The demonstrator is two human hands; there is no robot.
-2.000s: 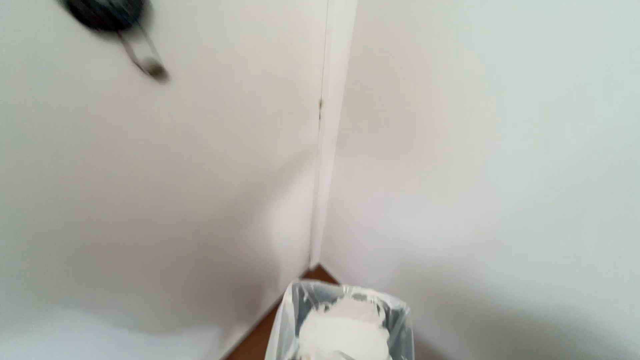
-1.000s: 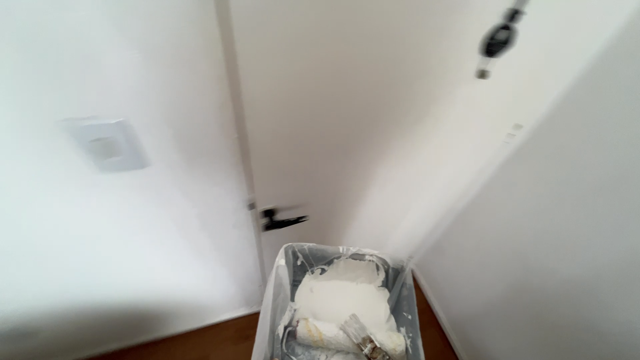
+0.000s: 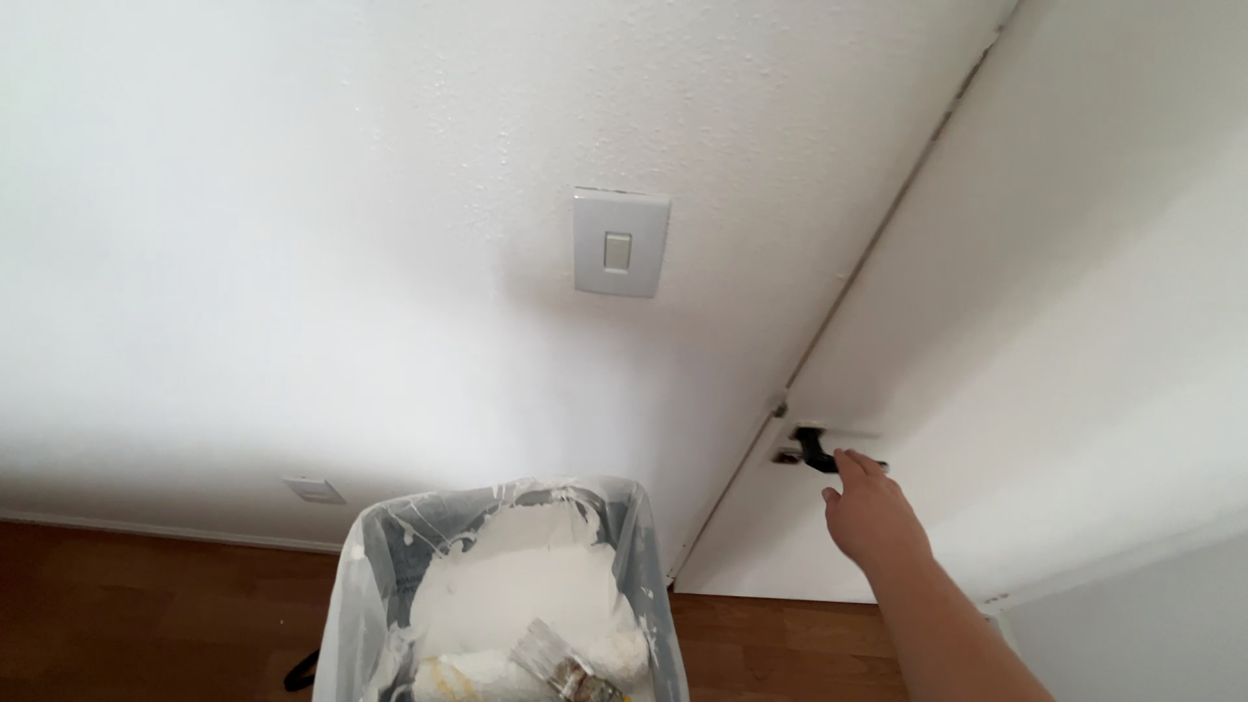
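My right hand (image 3: 873,507) reaches out at the lower right, its fingers over the black lever handle (image 3: 819,456) of a white door (image 3: 1033,341); whether they close around it cannot be told. My left hand is out of view. At the bottom centre is a plastic-lined paint container (image 3: 651,575) with white paint (image 3: 522,585) in it. A paint roller (image 3: 487,678) coated in white lies inside, and a paintbrush (image 3: 565,663) with paint-covered bristles rests across it.
A light switch (image 3: 621,244) is on the white wall above the container. A second wall plate (image 3: 314,489) sits low at the left, over the wooden floor (image 3: 146,604). A black object (image 3: 302,673) lies on the floor beside the container.
My right hand has come into view at the door handle, which had no hand on it one second ago. The view has swung toward the wall with the switch.
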